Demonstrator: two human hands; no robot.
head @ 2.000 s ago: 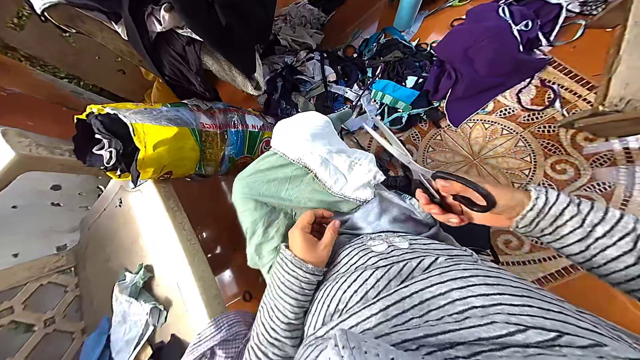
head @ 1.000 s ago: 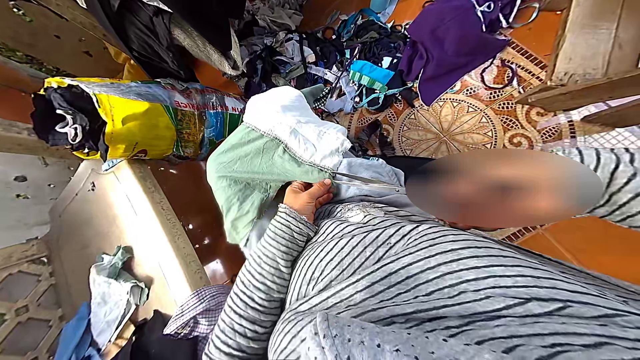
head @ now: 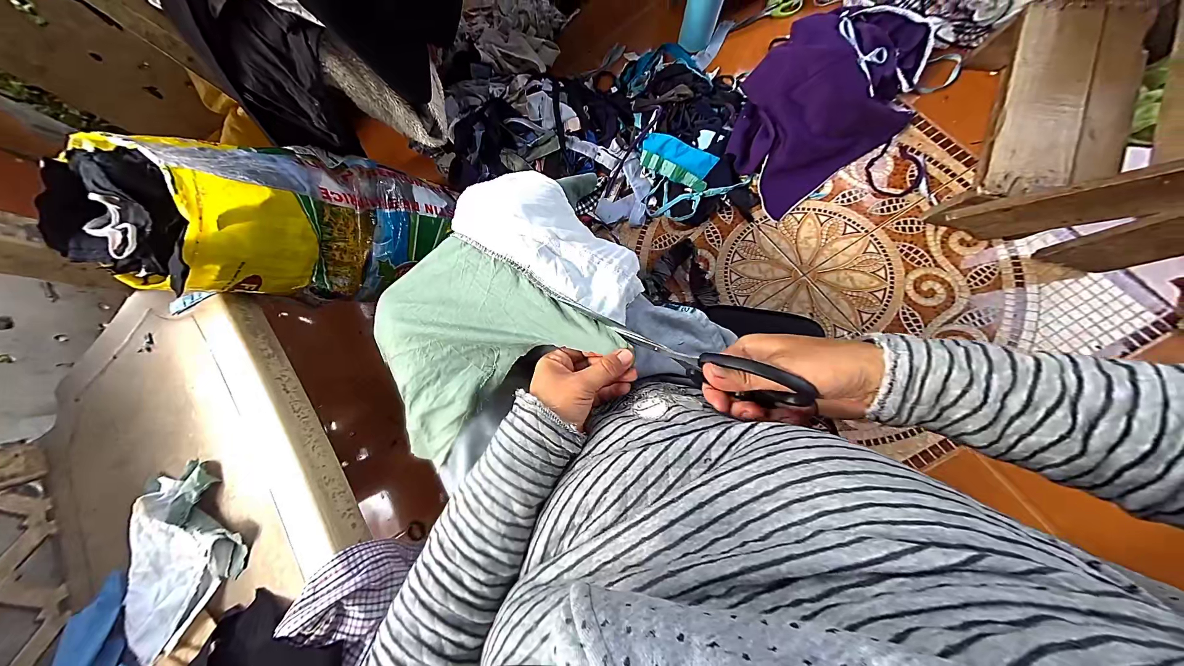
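Note:
A green and white fabric piece (head: 476, 310) with a seam between its two colours lies across my lap, over grey cloth (head: 680, 328). The fingers of my left hand (head: 585, 381) pinch the fabric's near edge. Scissors with black handles (head: 772, 375) are in my right hand (head: 800, 375), fingers through the loops. Their metal blades point left along the seam, just above my left fingertips; whether the blades are fully closed cannot be told.
Beyond my lap, fabric scraps (head: 592, 120) and a purple cloth (head: 814, 102) lie on the patterned tile floor (head: 814, 264). A yellow printed sack stuffed with dark cloth (head: 245, 227) lies at left. Cloth pieces (head: 176, 564) rest at lower left, wooden slats (head: 1064, 203) at right.
Two seconds ago the scissors were raised with blades apart, above the cloth; now they lie low along the seam. My left hand, earlier at the green cloth's lower edge, now pinches near the blades.

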